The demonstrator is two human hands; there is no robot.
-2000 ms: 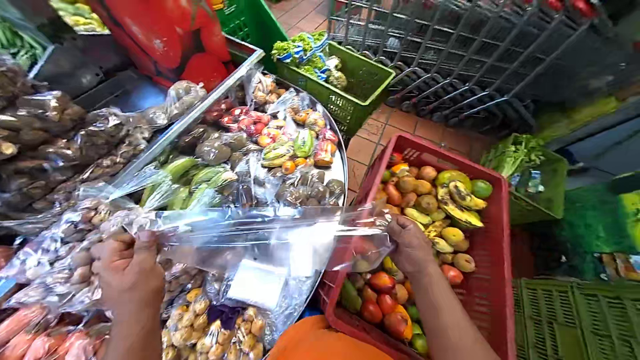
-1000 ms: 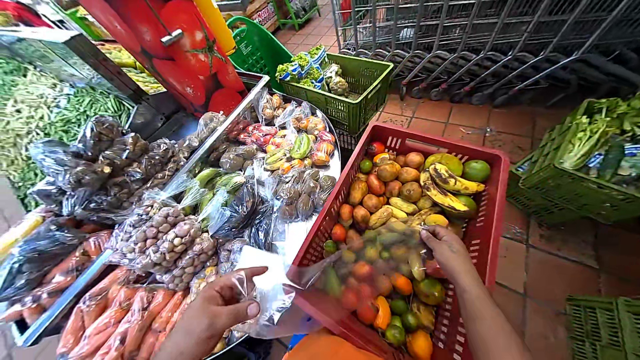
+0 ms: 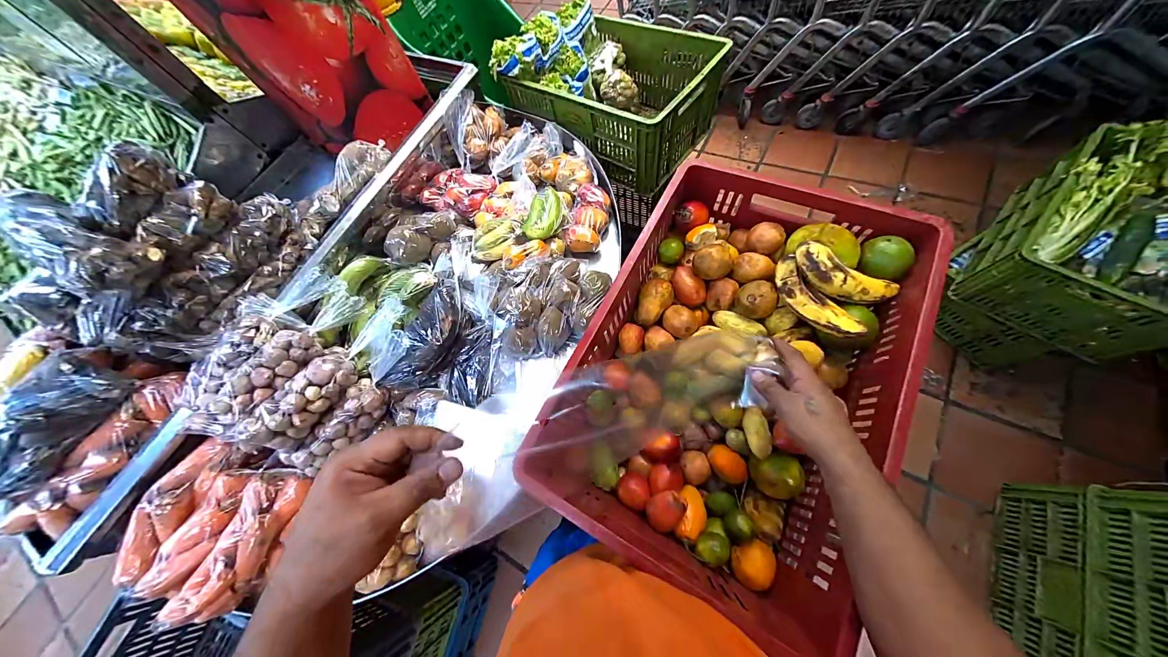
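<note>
A clear plastic bag (image 3: 657,379) stretches over the left part of a red plastic crate (image 3: 917,365). The crate holds mixed fruit, among them spotted bananas (image 3: 817,297), tomatoes and green citrus fruit. My right hand (image 3: 803,392) pinches one end of the bag above the fruit. My left hand (image 3: 388,497) is at the bag's other end, thumb and forefinger near each other; whether film lies between them cannot be told. Under and beside that end is a round metal tray (image 3: 607,242) with bagged produce.
Bagged carrots (image 3: 214,538), bagged small round tubers (image 3: 292,388) and bagged dark roots (image 3: 201,233) lie at left. Green crates stand behind (image 3: 675,119), at right (image 3: 1068,301) and at lower right (image 3: 1081,566). Shopping carts (image 3: 894,64) line the back on a tiled floor.
Two seconds ago the bag was stretched between both hands, over the tray of bagged produce. It now extends over the red crate. The view has shifted.
</note>
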